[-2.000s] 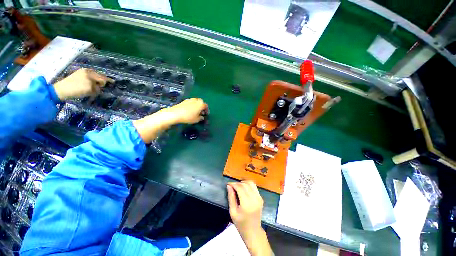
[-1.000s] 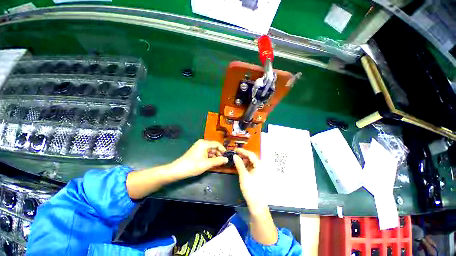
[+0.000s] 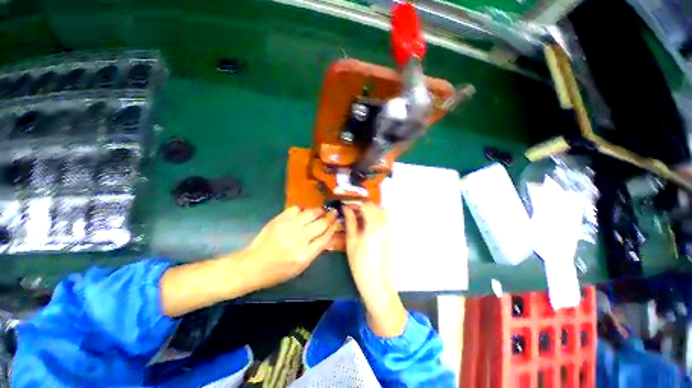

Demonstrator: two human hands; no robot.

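Note:
The press fixture (image 3: 298, 182) has an orange base and upright back plate. Its toggle clamp (image 3: 402, 117) stands with the red handle (image 3: 407, 34) pointing up. My left hand (image 3: 292, 239) and my right hand (image 3: 366, 242) meet at the front of the base, just below the fixture nest (image 3: 349, 182). Their fingertips hold a small round black part (image 3: 334, 206) between them, mostly covered by the fingers. The picture is blurred, so whether the part touches the base cannot be told.
A clear blister tray (image 3: 68, 167) lies left. Loose black discs (image 3: 193, 190) lie between it and the fixture. Right are a white paper sheet (image 3: 425, 227), a folded white paper (image 3: 497, 212) and a crumpled plastic bag (image 3: 580, 189). A red divided bin (image 3: 542, 364) is at lower right.
The view has shifted, and the fixture sits higher in the picture. Both hands have moved the black part from the base's front edge up towards the nest. More of the red bin shows.

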